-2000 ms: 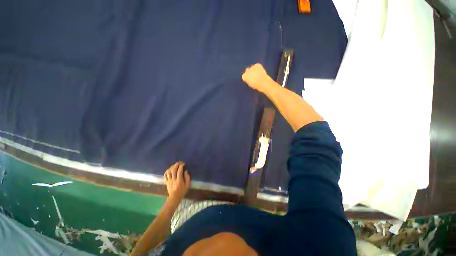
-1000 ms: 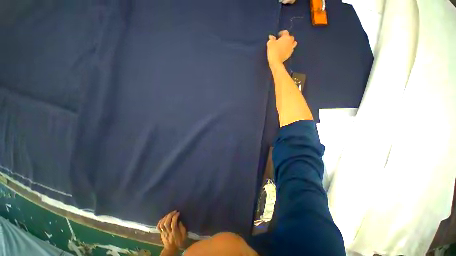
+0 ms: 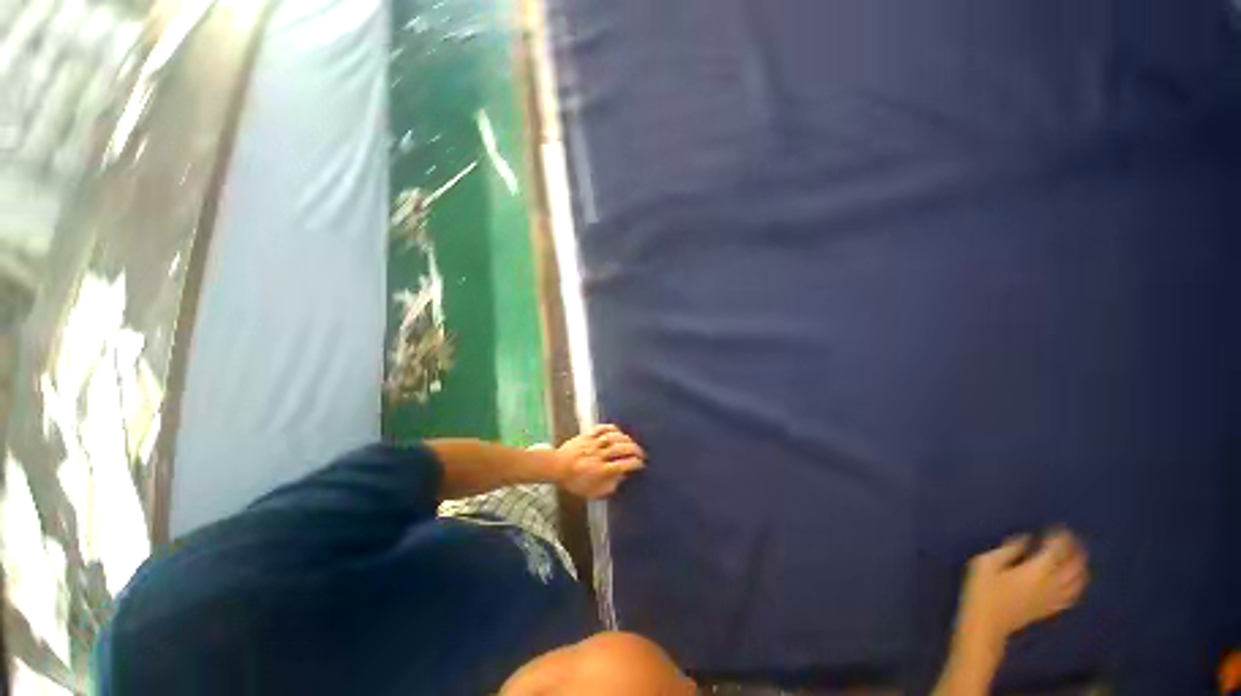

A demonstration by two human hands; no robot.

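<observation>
The dark navy fabric ply (image 3: pixel 844 326) covers the table on the right of the view, with a few soft creases. Its long edge runs beside a whitish strip (image 3: pixel 566 258) at the table edge. My left hand (image 3: pixel 599 462) lies on this edge with bent fingers; whether it pinches the cloth is hidden. My right hand (image 3: pixel 1032 585) is on or just over the ply at the lower right, slightly blurred, fingers apart, holding nothing visible.
A green floor (image 3: pixel 501 326) with pale offcuts (image 3: pixel 422 340) runs along the table's left side. Beyond it, pale blue-grey cloth (image 3: pixel 286 299) lies along another table. A small part of an orange object (image 3: pixel 1230 669) shows at the lower right rim.
The view has turned left, so the white sheets and dark bars are out of sight. My right hand has come away from the ply's end and its fingers have spread. My left hand remains at the long edge.
</observation>
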